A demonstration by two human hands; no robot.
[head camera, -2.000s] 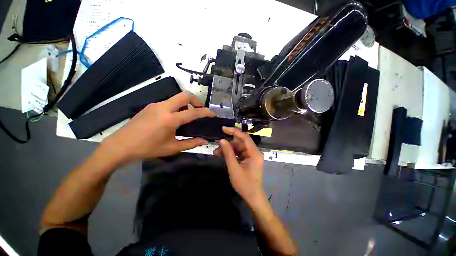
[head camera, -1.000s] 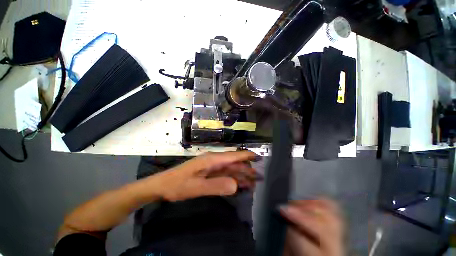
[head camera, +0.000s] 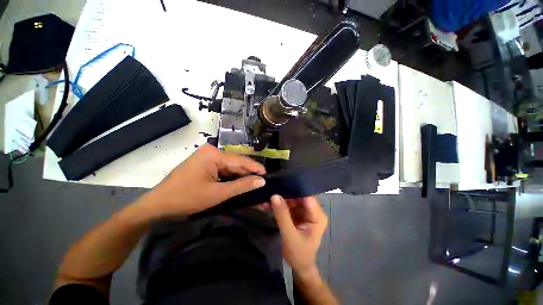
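A long black strip point(head camera: 306, 180) lies crosswise along the front of the skiving machine point(head camera: 238, 113), its right end near the strips on the right cover. My left hand point(head camera: 220, 179) pinches it between thumb and fingers just below the yellow bar point(head camera: 256, 152). My right hand point(head camera: 297, 223) holds its lower edge, with the thumb on top and the fingers partly hidden. The strip's left end is hard to tell from the dark clothing. The machine's feed area is partly hidden behind the brass-coloured post point(head camera: 275, 112).
A fanned stack of black strips point(head camera: 110, 104) and another bundle point(head camera: 125, 142) lie left of the machine. More strips point(head camera: 368, 137) lie at its right. The black belt guard point(head camera: 324, 59) slants back. A blue cord point(head camera: 104, 53) loops behind the stack.
The strip, upright and blurred in my right hand a second ago, now lies crosswise. My left hand has taken hold of it. The view has shifted, so the machine appears further left.
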